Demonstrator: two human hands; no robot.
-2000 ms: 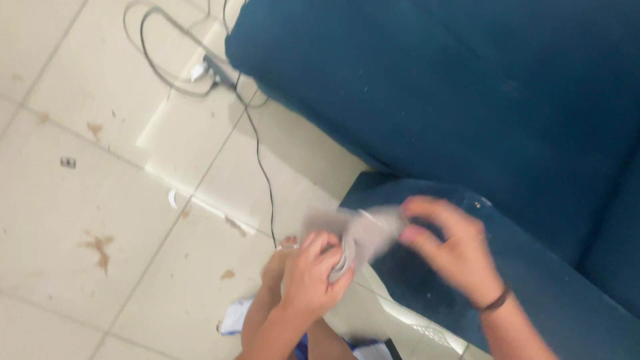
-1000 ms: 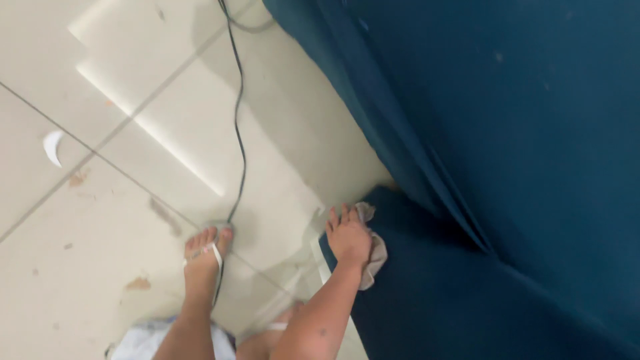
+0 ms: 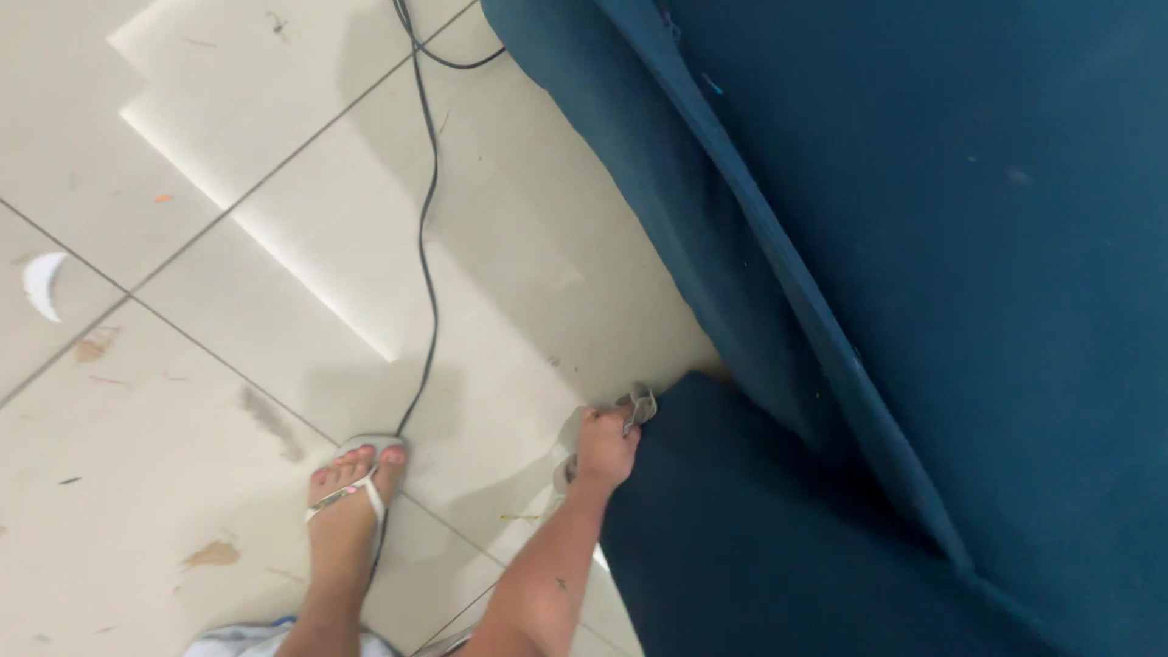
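In the head view, my left hand (image 3: 607, 452) is closed around a crumpled greyish cloth (image 3: 641, 407), part of which sticks out past the fingers. The hand is at the edge of a low, dark blue upholstered part (image 3: 730, 511) of the sofa, just above the tiled floor. Whether the cloth touches the upholstery I cannot tell. My right hand is out of view.
The big blue sofa section (image 3: 958, 228) fills the right side. A black cable (image 3: 431, 274) runs down the tiled floor (image 3: 301, 210) to a foot in a white flip-flop (image 3: 351, 493). A white crescent-shaped piece (image 3: 44, 286) and brown stains mark the floor at left.
My left hand, flat on the cloth against the blue upholstery a second ago, is now closed around it at the edge. My right hand, seen near the cloth two seconds ago, has left the view.
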